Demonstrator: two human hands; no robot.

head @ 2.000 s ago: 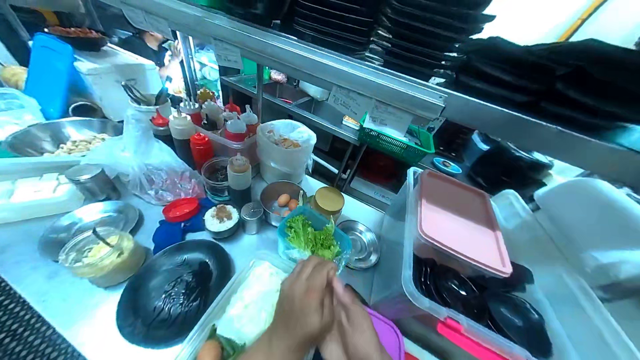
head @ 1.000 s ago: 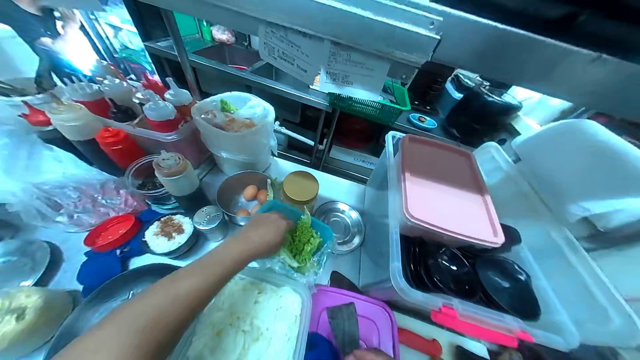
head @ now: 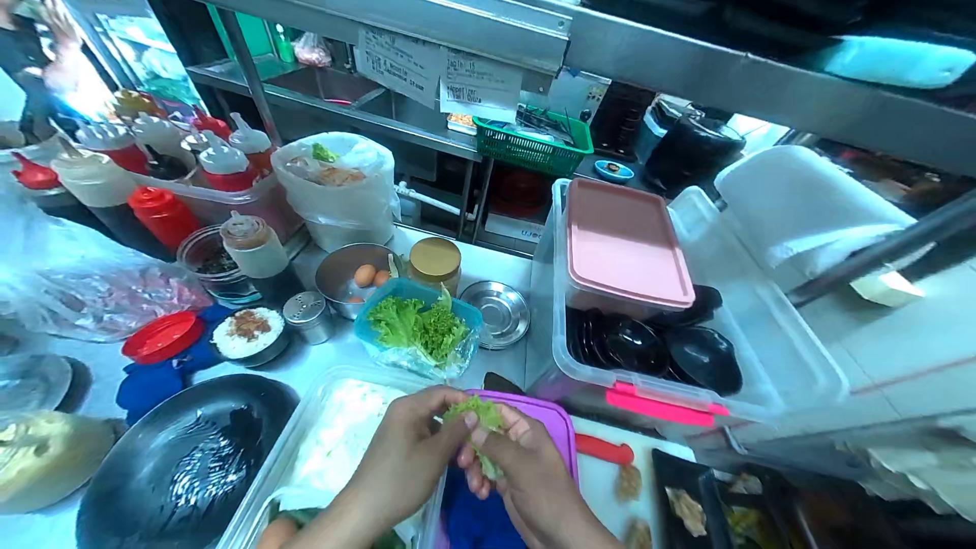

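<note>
My left hand (head: 415,438) and my right hand (head: 526,465) meet at the bottom centre, both pinching a piece of green lettuce (head: 482,419) between their fingertips. Just beyond them is a teal tub (head: 362,324) of leafy lettuce (head: 419,324) with a clear plastic bag at its near side. Under and left of my left hand lies a clear container (head: 347,412) with white contents. A purple lid (head: 563,431) shows behind my right hand. A black oval plate (head: 191,465) lies at the left, and a small black bowl (head: 263,351) of rice with a brown topping stands beyond it.
Squeeze bottles (head: 160,217), a metal bowl (head: 332,263) with eggs and a gold-lidded jar (head: 435,261) stand farther back. A clear bin (head: 560,335) of black bowls is at the right, near a red-handled knife (head: 606,448) on a white cutting board (head: 598,488). A steel shelf (head: 686,80) crosses above.
One hand was at the lettuce tub a second ago; now both hands are together nearer me, holding a lettuce piece. The metal utensil seen over the purple lid then no longer shows there.
</note>
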